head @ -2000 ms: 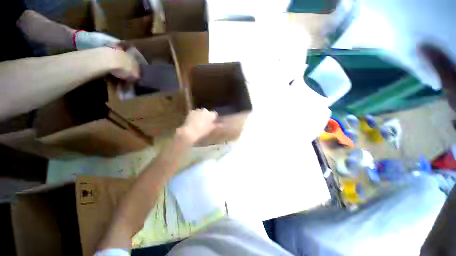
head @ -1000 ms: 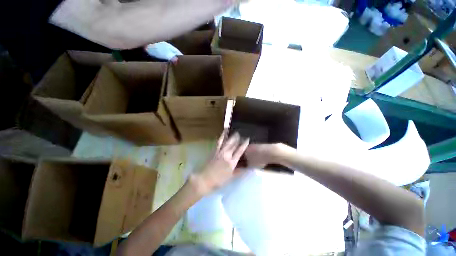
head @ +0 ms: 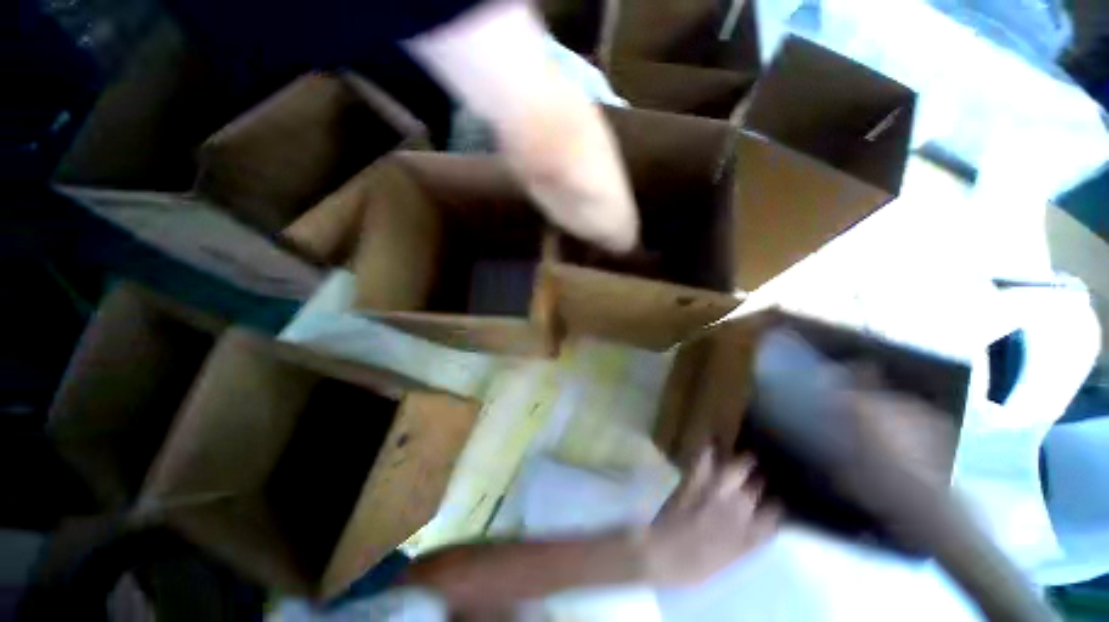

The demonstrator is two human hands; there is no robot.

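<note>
An open brown cardboard box (head: 699, 395) stands on the table at the right of centre, its inside dark. My right hand (head: 882, 419), blurred, is over the box mouth, shut on a pale grey item (head: 797, 379) inside the rim. The item's shape is too blurred to tell. My left hand (head: 718, 516) is at the box's near left rim with fingers apart; whether it presses on the rim is unclear. The box's floor is hidden in shadow and behind my right hand.
Another person's arm (head: 553, 134) reaches into paired open boxes (head: 639, 304) beyond mine. More open boxes stand at the left (head: 401, 480) and back right (head: 809, 201). A white sheet (head: 584, 496) lies on the table (head: 468, 480). White curved material is at the right.
The view has shifted, and the boxes appear further right. My hands have separated; my right hand has moved to the right and now has the grey item. The other person's arm reaches into the boxes.
</note>
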